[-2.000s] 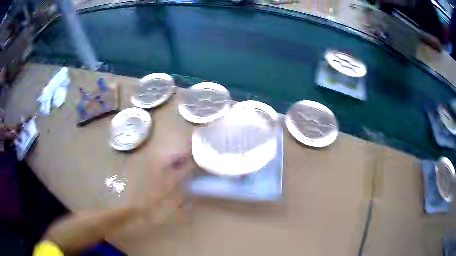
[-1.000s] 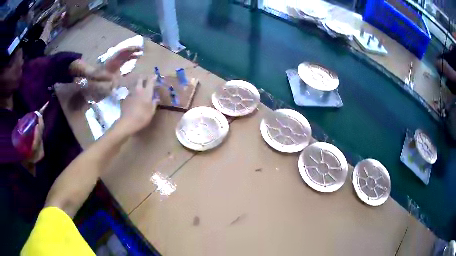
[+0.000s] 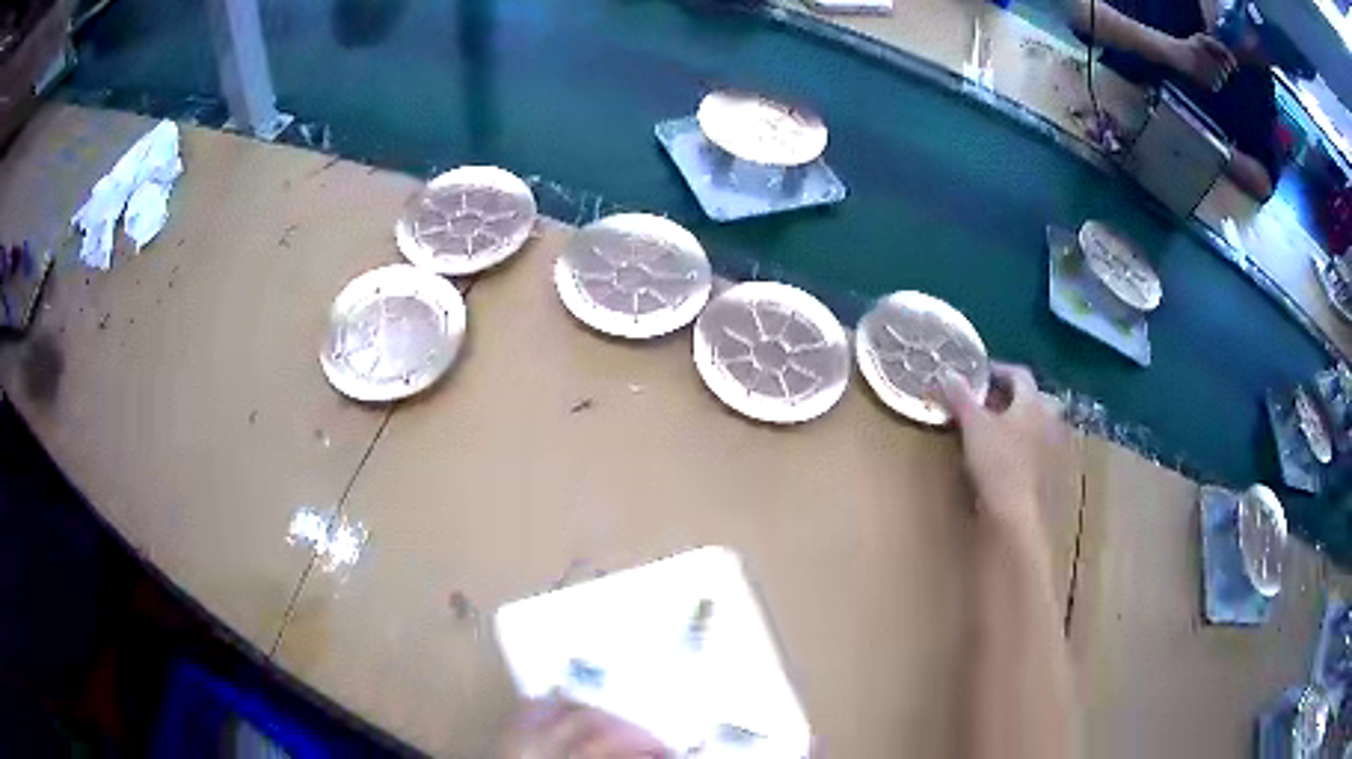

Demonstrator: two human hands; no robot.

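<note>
My left hand (image 3: 586, 730), cut off by the bottom edge, holds a bright white square base plate (image 3: 653, 645) by its near-left edge. Small posts on the plate show blurred. My right hand (image 3: 1008, 430) reaches up the bench, its fingers on the lower right rim of the rightmost ribbed metal disc (image 3: 908, 350), which lies on the bench. More ribbed discs lie to its left: one beside it (image 3: 771, 352), others farther left (image 3: 633, 276), (image 3: 466, 220), and one nearer me (image 3: 393, 334).
A dark green belt (image 3: 564, 89) behind the bench carries disc-and-plate units (image 3: 764, 134), (image 3: 1112, 274). Another unit (image 3: 1246, 549) stands at right. White wrapping (image 3: 134, 193) lies at far left. A blue crate (image 3: 237, 727) is below the bench edge. A person (image 3: 1171, 60) is across the belt.
The view has shifted. The left hand, reaching toward the posts at left before, now holds a white plate near me. The right hand has appeared at the rightmost disc. The neighbour at left has left view.
</note>
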